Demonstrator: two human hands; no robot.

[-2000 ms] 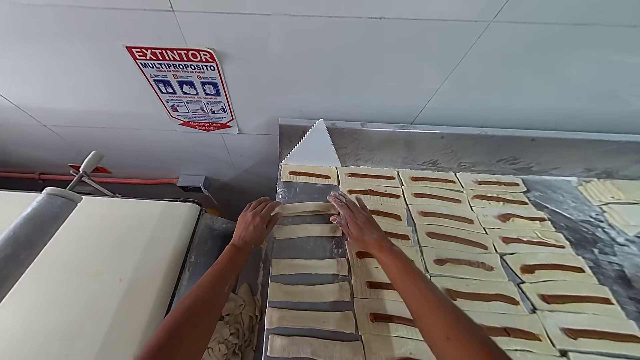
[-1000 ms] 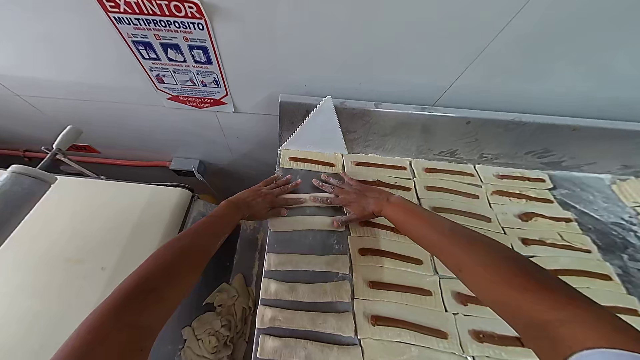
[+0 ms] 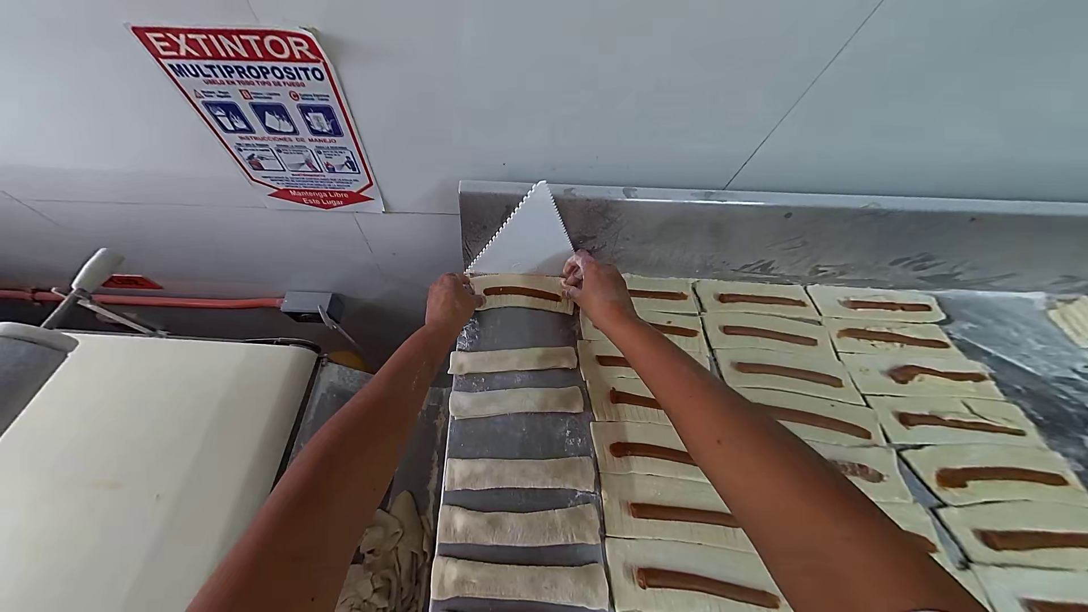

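Observation:
At the top of the left column lies a flat dough rectangle (image 3: 523, 303) with a strip of brown filling. My left hand (image 3: 452, 302) pinches its left end, and my right hand (image 3: 591, 285) pinches its upper right end. Below it, several rolled dough strips (image 3: 514, 360) lie crosswise on the metal table, spaced apart. To their right, several columns of flat dough rectangles (image 3: 761, 337) each bear a brown filling strip; my right forearm covers some of them. A white toothed triangular scraper (image 3: 531, 234) leans on the metal backsplash just behind the top rectangle.
A metal backsplash (image 3: 765, 234) runs along the wall. Dough scraps (image 3: 395, 544) lie in a heap left of the table. Further left stands a machine with a cream-coloured belt (image 3: 144, 442). More dough (image 3: 1069, 319) lies at the far right. A fire extinguisher sign (image 3: 272, 119) hangs on the wall.
Both hands have moved from a rolled strip up to the flat rectangle at the top of the left column. That strip now lies free of the hands.

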